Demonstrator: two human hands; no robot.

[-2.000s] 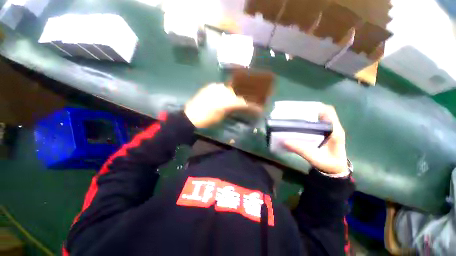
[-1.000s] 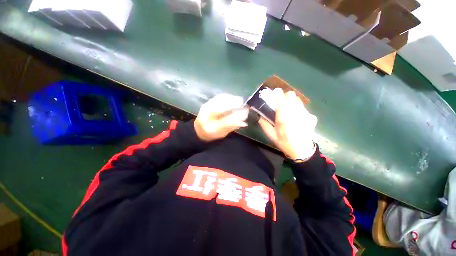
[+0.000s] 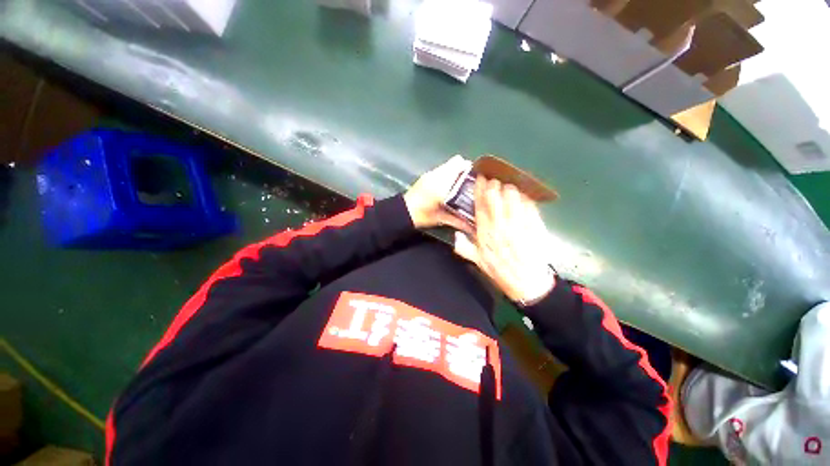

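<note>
A small carton with a raised brown flap point(image 3: 514, 175) is held over the bench's near edge. A dark product point(image 3: 462, 196) shows at its open end. My left hand point(image 3: 439, 193) holds the carton from the left side. My right hand point(image 3: 510, 238) lies over the product and carton, fingers against the open end. How far the product sits inside is hidden by my fingers. A stack of white leaflets point(image 3: 452, 35) lies behind on the green bench point(image 3: 364, 100).
Open cartons with brown flaps point(image 3: 692, 41) stand in rows at the back right, beside a large white box point(image 3: 774, 118). White closed cartons point(image 3: 196, 11) are at the back left. A blue stool point(image 3: 100, 196) stands below on the left. A person's grey sleeve point(image 3: 774, 410) is at the lower right.
My right hand has moved from holding the product at the right to lying over the carton's open end. My left hand has closed in around the carton. The view has shifted slightly.
</note>
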